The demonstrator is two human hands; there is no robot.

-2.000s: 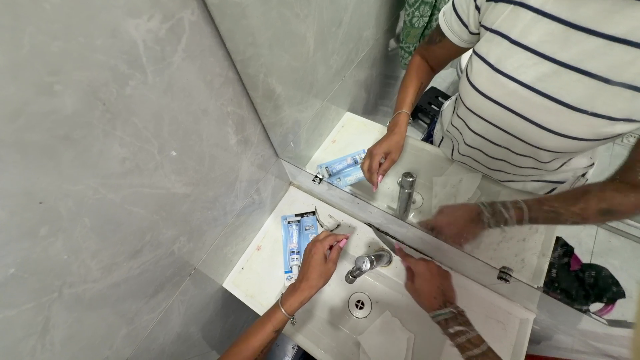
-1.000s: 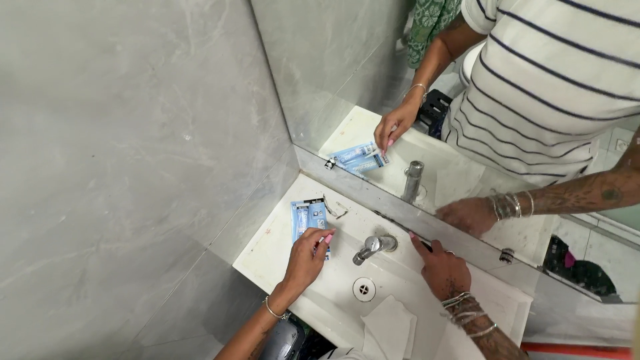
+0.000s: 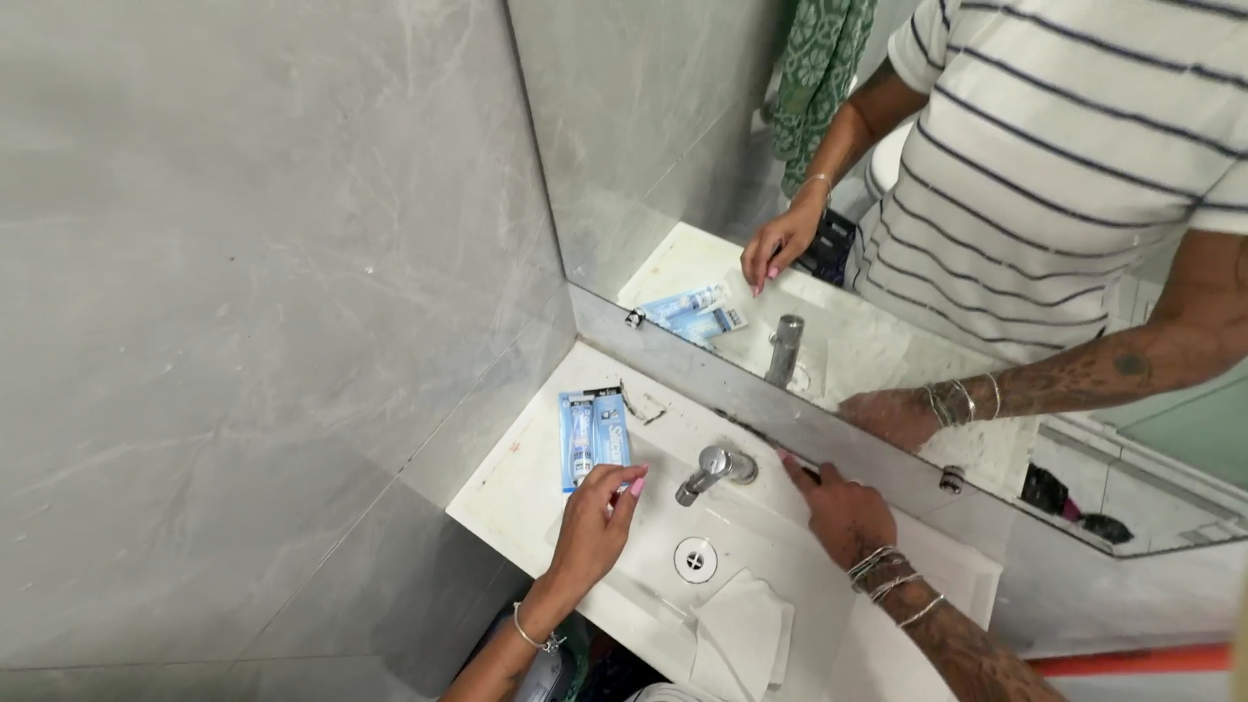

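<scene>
My left hand [image 3: 597,522] hovers over the left side of the white washbasin [image 3: 507,487], fingertips close together, with nothing visible in them. Just beyond it lies a blue-and-white silicone sealant tube in its blister pack [image 3: 582,434]. At the basin's back edge, right of the chrome faucet [image 3: 717,470], my right hand [image 3: 846,507] is closed around a thin dark tool, mostly hidden by the fingers; its index finger points along the joint. Dark strips of old sealant [image 3: 643,405] lie behind the pack, and a dark line [image 3: 746,426] runs along the joint behind the faucet.
A mirror [image 3: 643,146] above the basin reflects my arms and striped shirt. Grey marbled tiles [image 3: 292,292] cover the left wall. White paper sheets [image 3: 743,634] lie in the bowl near the drain [image 3: 695,561]. Metal mirror clips [image 3: 951,479] hold the lower mirror edge.
My left hand has moved from near the sealant strips, over the pack, to the pack's near end. My right hand stays at the back joint, right of the faucet.
</scene>
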